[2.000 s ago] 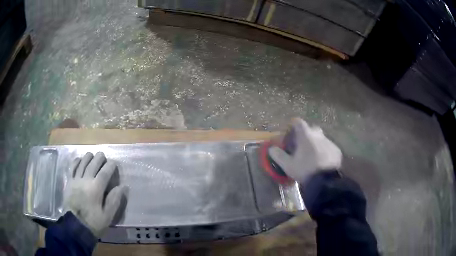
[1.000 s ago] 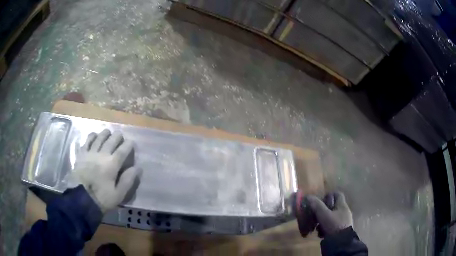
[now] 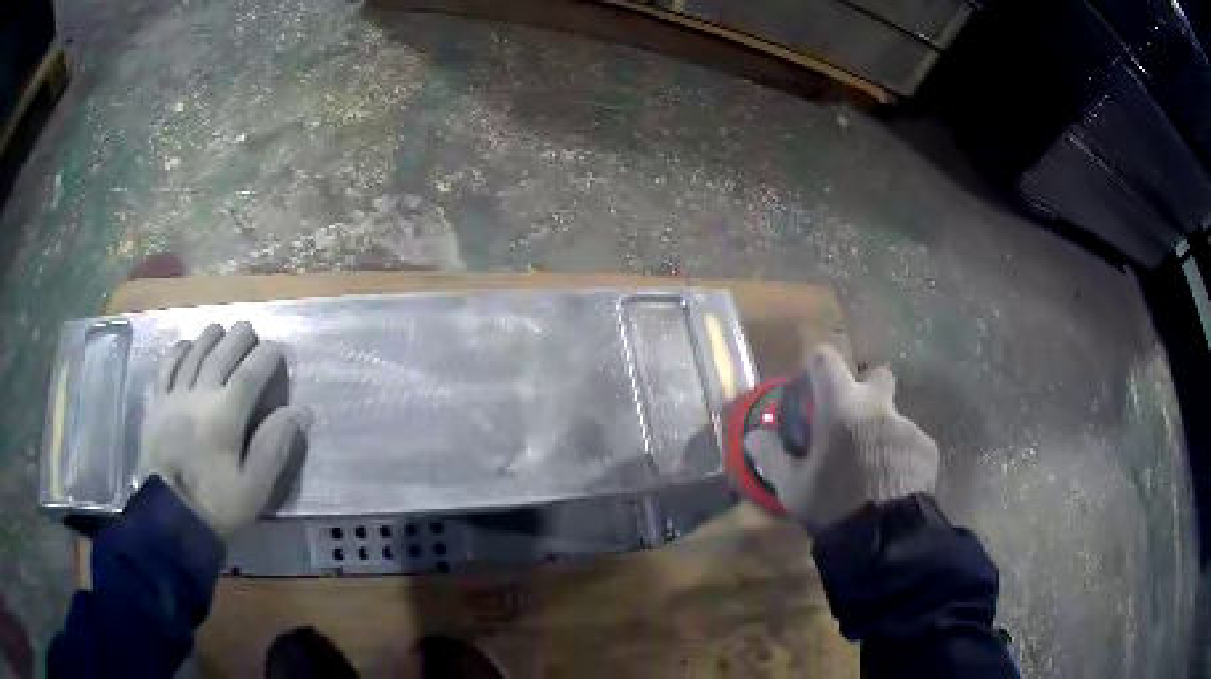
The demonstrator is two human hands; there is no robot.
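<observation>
A long silvery metal housing [image 3: 452, 398] lies across a tan board [image 3: 638, 610]. It has a recessed panel near each end, with a yellowish strip beside each, and a darker near side with small round holes. My gloved left hand [image 3: 219, 425] lies flat on its upper face near the left end, fingers spread, holding nothing. My gloved right hand [image 3: 863, 444] grips a sander with a red rim [image 3: 754, 488] at the housing's right end, by the near corner. The sander is tilted, its rim at the end edge; the hand hides part of its body.
Grey housings on a wooden pallet [image 3: 784, 66] stand at the top. Dark film-wrapped stacks [image 3: 1122, 146] stand at the upper right. Another pallet edge [image 3: 33, 100] is at the upper left. Dark shoe tips [image 3: 308, 655] show at the bottom. A dull-red disc [image 3: 157, 267] lies by the board's far left corner.
The view has turned and shifted. My right hand has moved the sander from the upper face to the right end, then up along that end. My left hand stays on the housing.
</observation>
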